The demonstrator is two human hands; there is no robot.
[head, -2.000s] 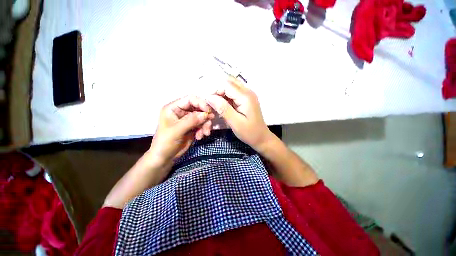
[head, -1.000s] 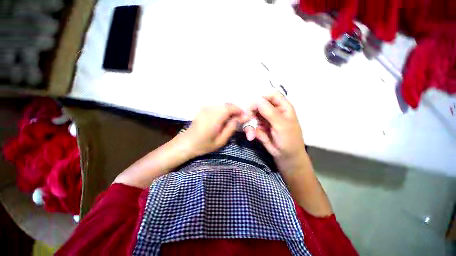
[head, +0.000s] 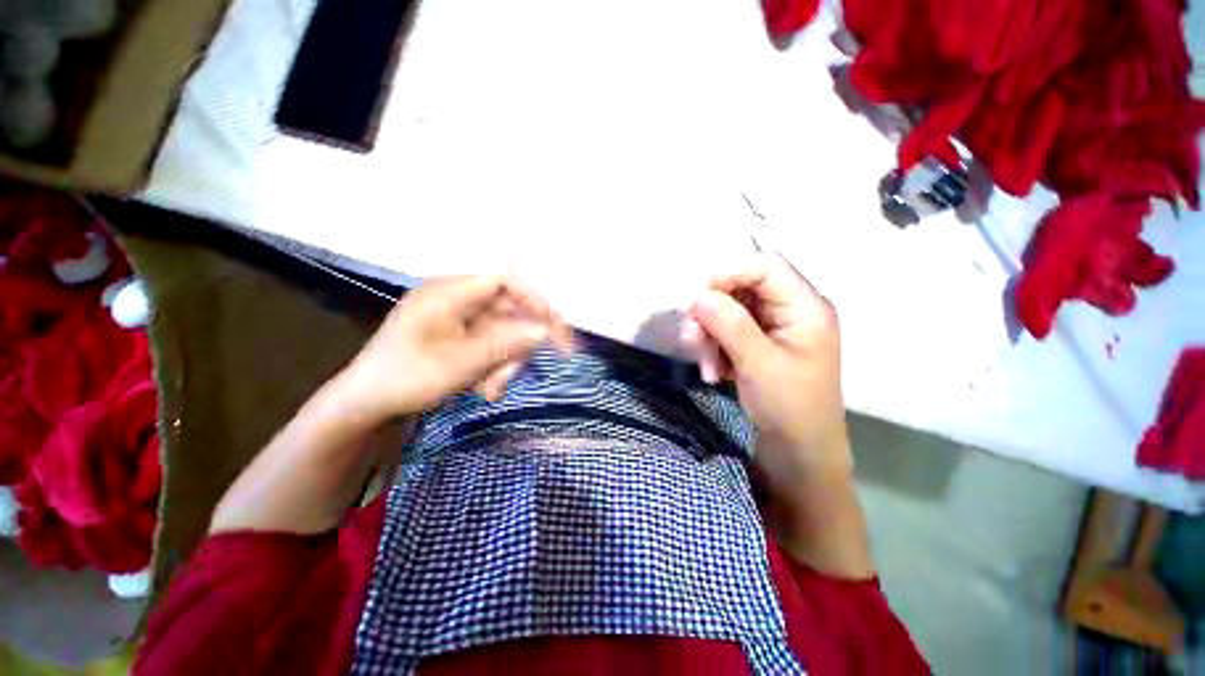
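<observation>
My left hand is over the checked apron at the table's front edge, fingers curled and blurred. My right hand is to its right at the same edge, thumb pressed against the bent forefinger. No needle or thread can be made out in either hand. A gap lies between the hands. Thin silver snips lie just beyond my right fingers, their near end hard to see.
A heap of red plush pieces lies at the far right, beside a silver-black counter. A black smartphone lies far left. Red pieces with white pompoms fill a brown box low at left. A wooden stool or frame shows low right.
The hands, close together before, are now apart, the left one having moved left. The view has shifted, showing more of the red heap and less of the smartphone.
</observation>
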